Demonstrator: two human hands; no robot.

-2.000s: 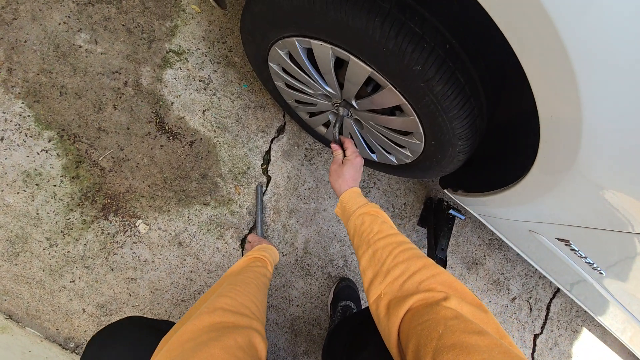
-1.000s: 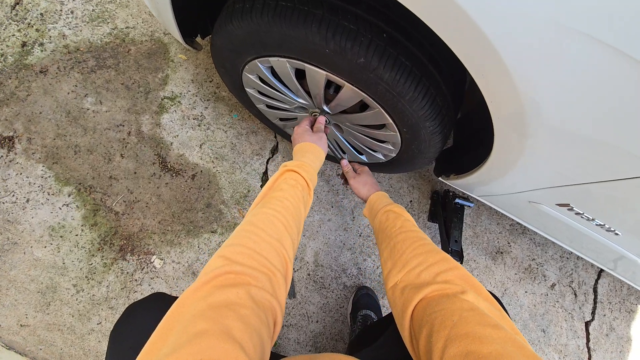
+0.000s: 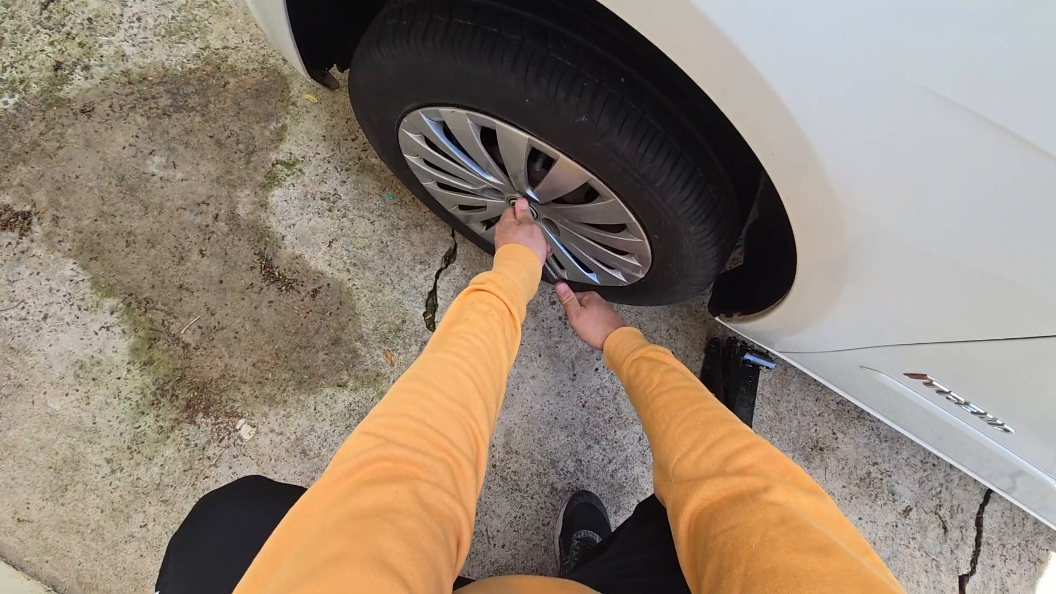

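Note:
A silver multi-spoke wheel cover (image 3: 606, 235) sits on the car's wheel, inside a black tire (image 3: 652, 148). My left hand (image 3: 521, 229) is at the center of the cover, with the thumb near the hub and the other fingers mostly hidden. Lower right of it, my right hand (image 3: 590, 315) is at the bottom edge of the wheel, thumb up against the rim area; its fingers are out of sight underneath. Whether either hand grips something is hidden.
A black car jack (image 3: 730, 375) stands under the sill of the white car body (image 3: 891, 239), right of my right forearm. Cracks (image 3: 441, 276) run through the stained concrete ground (image 3: 330, 289). My shoe (image 3: 582, 528) is below, between my forearms.
My left hand, which held a metal bar low over the ground two seconds ago, has moved up to the wheel's center. My right hand has moved from the cover's spokes to the wheel's bottom edge.

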